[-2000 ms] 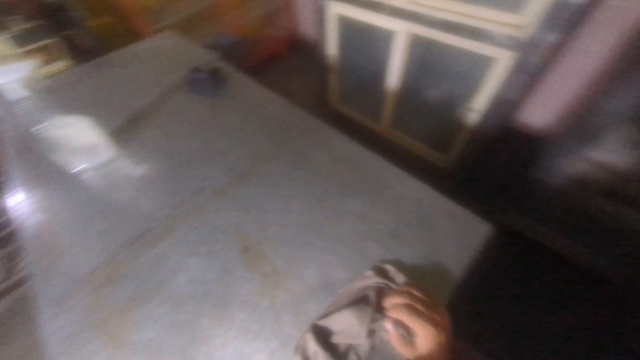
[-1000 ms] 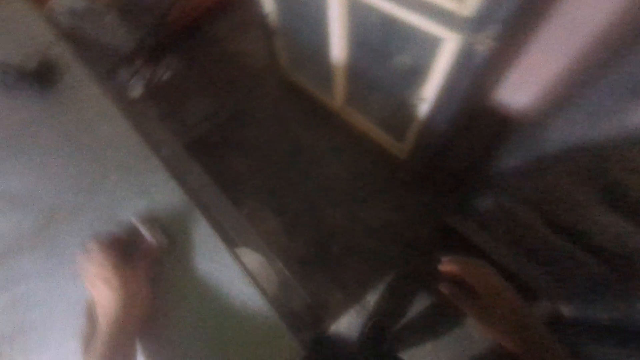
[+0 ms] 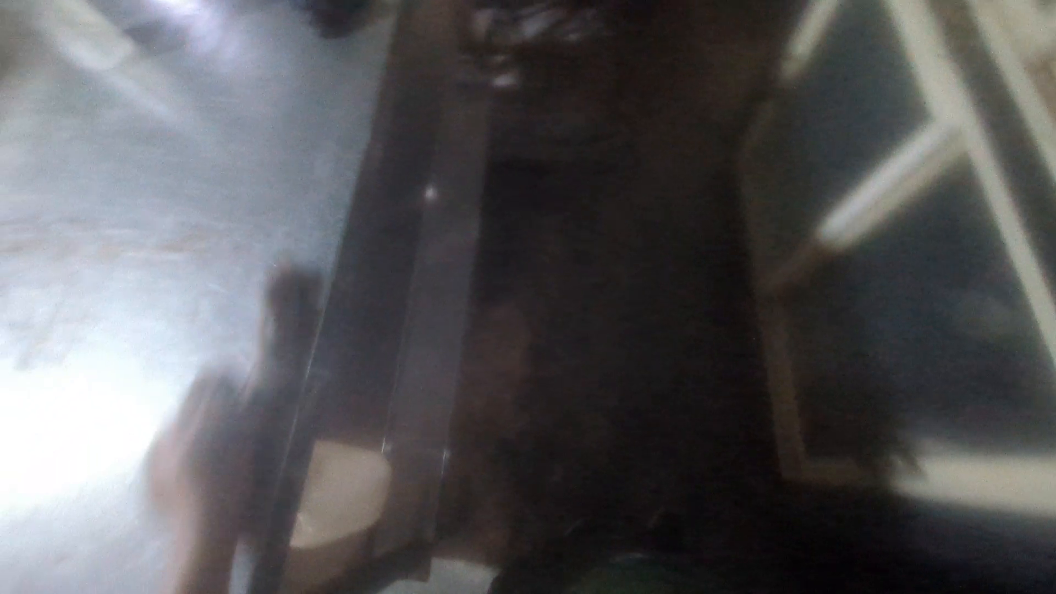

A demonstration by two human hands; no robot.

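Observation:
The view is heavily blurred. My left hand is at the lower left, over the right-hand edge of a grey, shiny tabletop. A dark shape, perhaps a finger or a shadow, reaches upward from it along that edge. Whether the hand holds anything cannot be made out. My right hand cannot be seen. A pale, rounded object lies just beyond the table edge, right of my left hand and lower than the tabletop.
A long dark bar or rail runs beside the table. Pale-framed panels stand at the right, beyond a dark floor area. A dark object sits at the tabletop's far edge, and a pale blurred item lies at the upper left.
The view has swung strongly. A hand gripped a grey-brown cloth on the table two seconds ago; no cloth is discernible now. My right hand, visible one second ago, has left the view.

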